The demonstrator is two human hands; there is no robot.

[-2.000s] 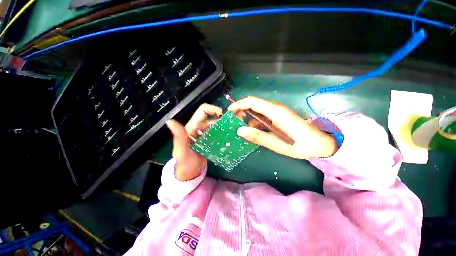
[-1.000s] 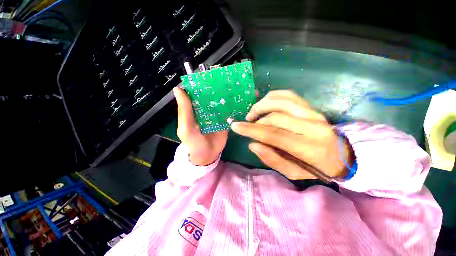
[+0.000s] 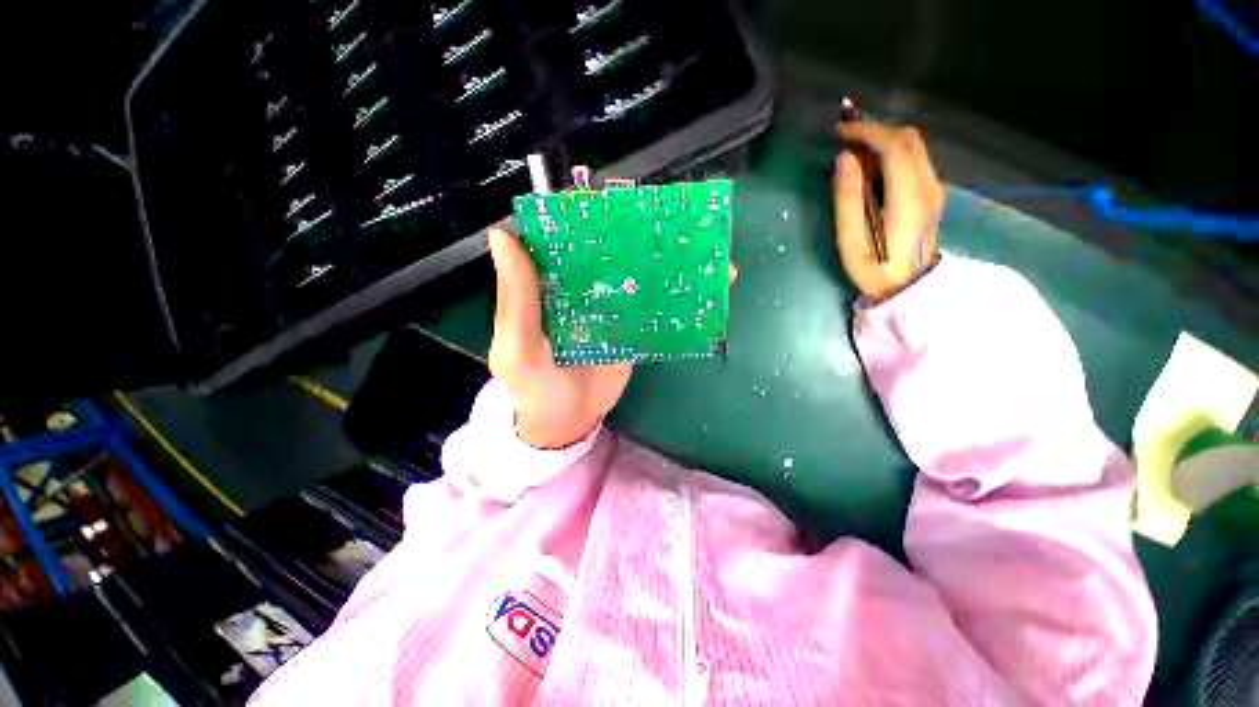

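A green circuit board point(image 3: 642, 269) is held up in front of me, its dotted face towards me and metal connectors along its far edge. My left hand point(image 3: 532, 345) grips it from the left and below, with part of the hand hidden behind the board. My right hand point(image 3: 891, 207) is away from the board, at the back of the mat. It holds a slim dark tool point(image 3: 871, 194) with a small reddish and pale tip pointing away from me.
A large black slotted tray point(image 3: 456, 256) with silvery board edges stands at the left. White specks lie on the green mat point(image 3: 815, 401). Tape rolls point(image 3: 1222, 470) on pale paper point(image 3: 1198, 394) are at right, a round grille point(image 3: 1236, 656) below. Blue cord point(image 3: 1160, 218) crosses the back right.
My right hand has moved from the board's lower edge to the back right, still with the tool. My left hand still holds the board. The view has shifted.
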